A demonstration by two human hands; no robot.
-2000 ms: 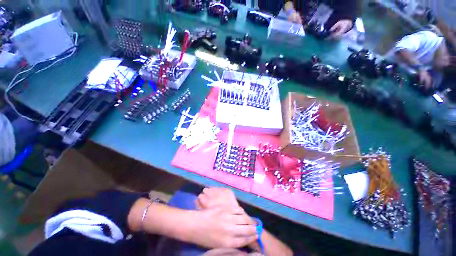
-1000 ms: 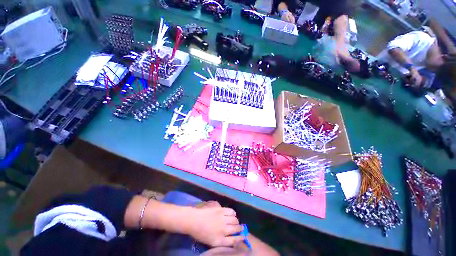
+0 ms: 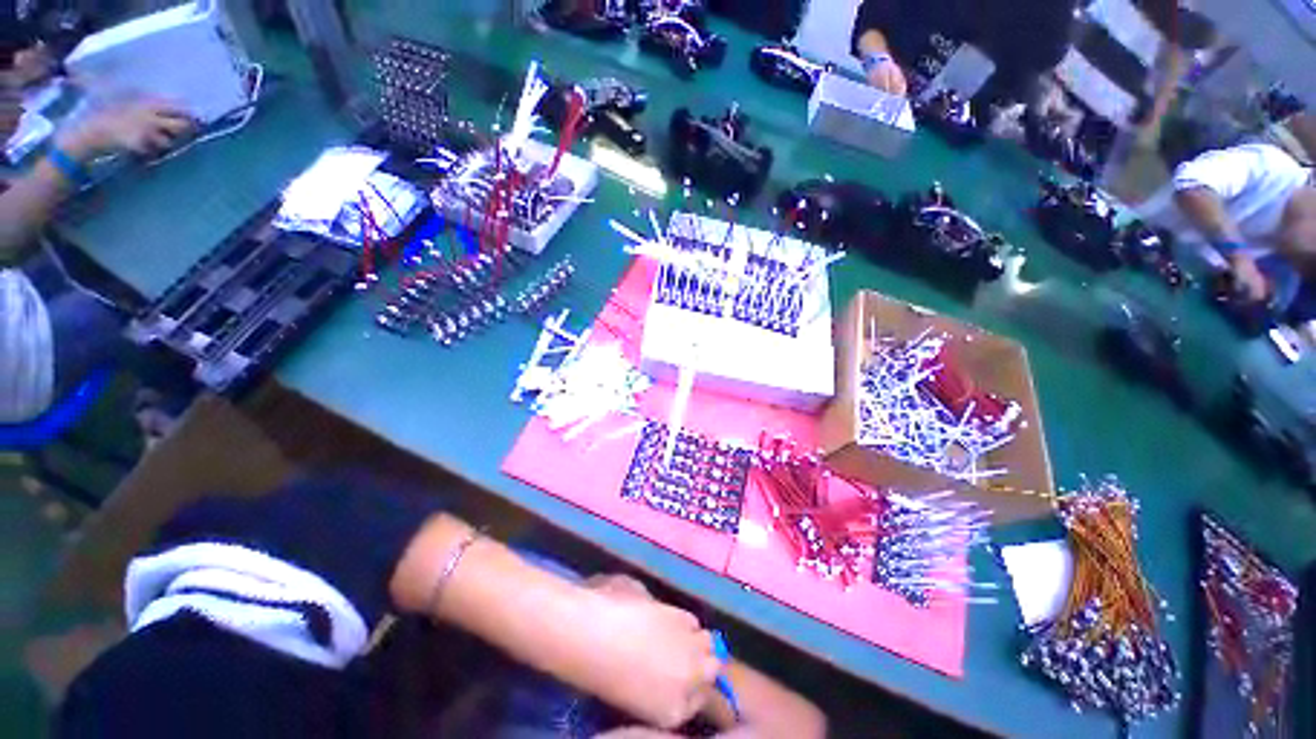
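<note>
My left hand, with a thin bracelet on its wrist, lies over my right wrist at the bottom of the view. Its fingers are curled at the bright blue wrist strap, which sits around my right wrist. The fingertips are partly hidden. My right hand is mostly hidden under and behind my left hand, so its fingers cannot be made out. Both hands are in front of the bench edge, below the red mat.
The mat bears circuit boards, red wires and a white box. An open cardboard box stands behind. Orange-brown wired parts and a dark tray lie right. A person's hand is far left; others work opposite.
My left forearm is angled more steeply down to the right, with its hand still at the strap. My right hand shows less than at first. Another person's arm has appeared at far left.
</note>
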